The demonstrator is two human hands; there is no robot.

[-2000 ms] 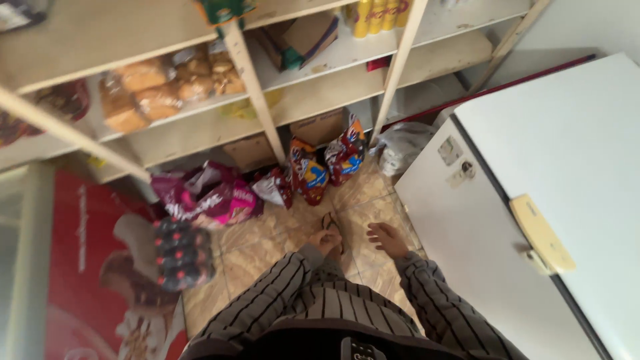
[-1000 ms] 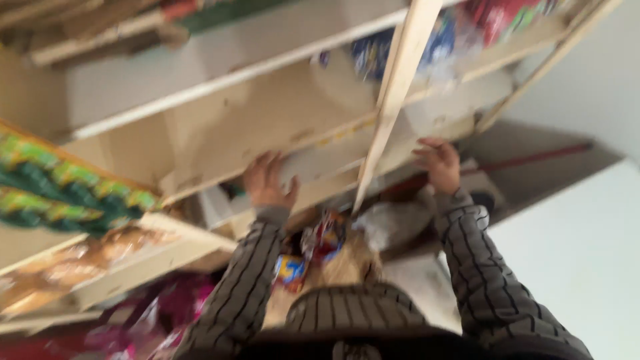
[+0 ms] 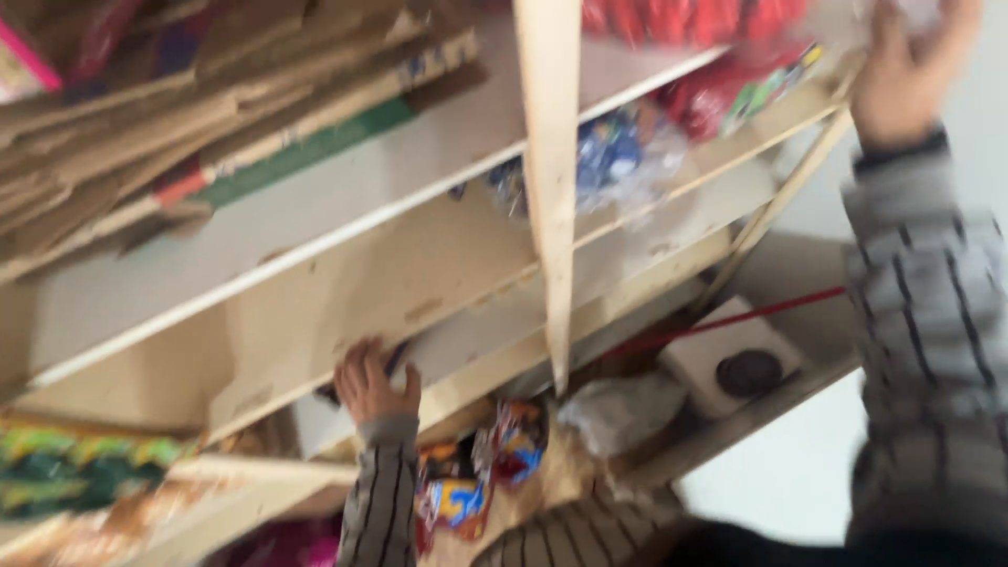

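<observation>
My left hand (image 3: 376, 382) is at the edge of a wooden shelf, its fingers spread near a small dark object that I cannot make out. My right hand (image 3: 906, 79) is raised at the top right and blurred, beside a pale, clear plastic thing (image 3: 917, 12) at its fingers; whether it grips this cannot be told. Left of that hand lie red plastic packs (image 3: 693, 20) on the upper shelf, and below them a red and green pack (image 3: 732, 90) and blue items in clear plastic (image 3: 614, 153).
Flattened cardboard (image 3: 197, 102) is piled at the upper left. A wooden post (image 3: 555, 181) crosses the shelves. Green and yellow packs (image 3: 79, 465) are at lower left. Snack bags (image 3: 465, 496), a clear plastic bag (image 3: 622, 409) and a white box (image 3: 732, 358) sit low down, beside a white surface (image 3: 780, 465).
My right hand has gone from the lower shelves up to the top right. My left hand stays by the shelf edge. The view has moved closer to the shelves, bringing the cardboard pile into sight.
</observation>
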